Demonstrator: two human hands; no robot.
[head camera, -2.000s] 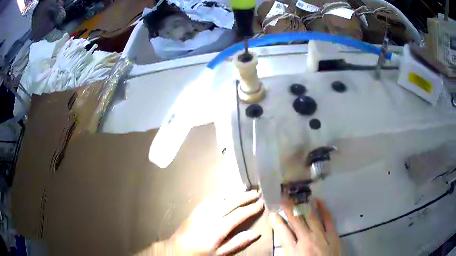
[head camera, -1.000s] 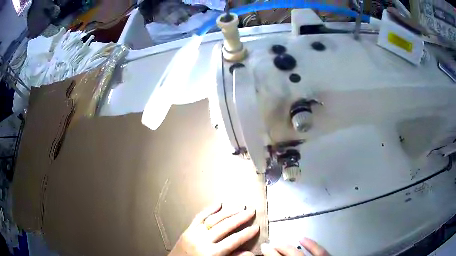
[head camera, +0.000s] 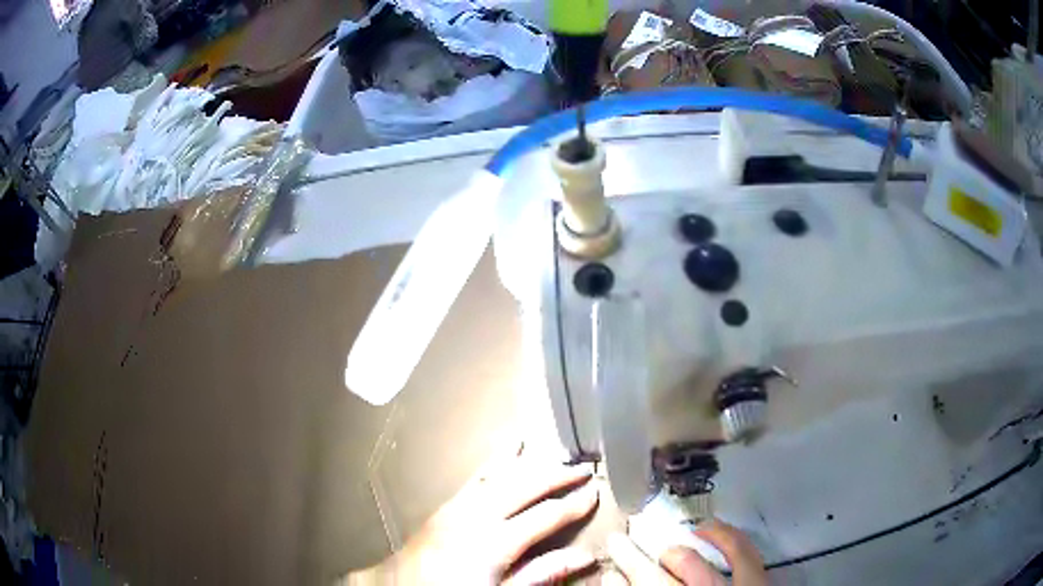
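Note:
The brown garment panel (head camera: 252, 389) lies flat left of the machine head and runs under it, with a stitched angled outline on it near my left hand. The white sewing machine (head camera: 823, 343) stands at centre right. My left hand (head camera: 503, 529) lies flat on the panel with fingers spread, fingertips at the left end of the head, partly washed out by lamp light. My right hand (head camera: 686, 559) is at the bottom edge, partly cut off, with bent fingers beside the lower tension dial (head camera: 692, 475). Whether it grips anything is unclear. The needle area is hidden.
The glowing white lamp (head camera: 423, 298) hangs over the panel on a blue neck (head camera: 686, 101). A cream holder (head camera: 583, 206) and yellow-green handle (head camera: 579, 16) stand above the head. White cloth pieces (head camera: 172, 155) lie far left. Tied brown bundles (head camera: 778, 66) sit behind.
The view has tilted, so the machine head sits lower in the picture than one second ago. My right hand is now closer to the tension dial. My left hand remains on the panel, nearer the head.

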